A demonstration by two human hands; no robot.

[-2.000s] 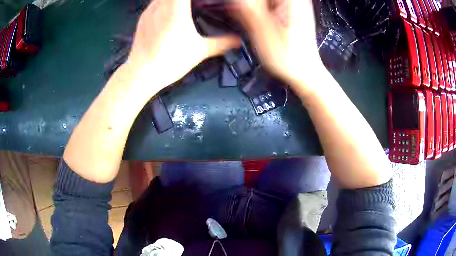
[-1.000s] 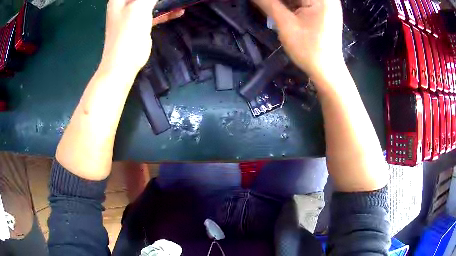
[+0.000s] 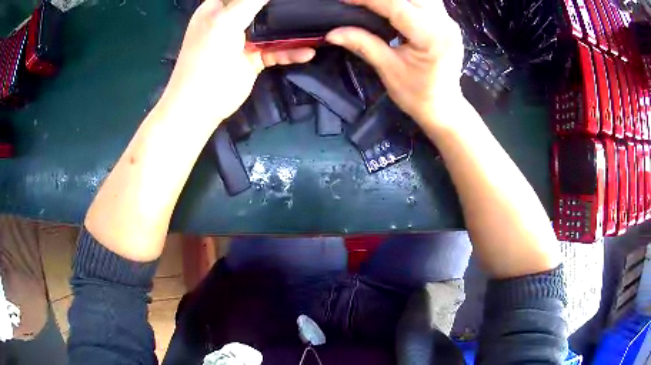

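A radio unit with a black back and red edge lies sideways between my hands at the top of the picture. My left hand holds its left end, fingers under the red edge. My right hand grips its right part, thumb at the near edge and fingers on top. Black battery covers lie loose below my hands, one nearer me. A keypad panel with silver keys lies below my right hand, partly under a cover.
Stacked red units stand in rows at the right. A glossy black keypad heap lies beyond my right hand. More red and black units stand at the far left. Blue crates are at the lower right below the green table.
Since one second ago, my left hand has moved right and my right hand slightly left. Both now hold the unit, which shows more fully between them.
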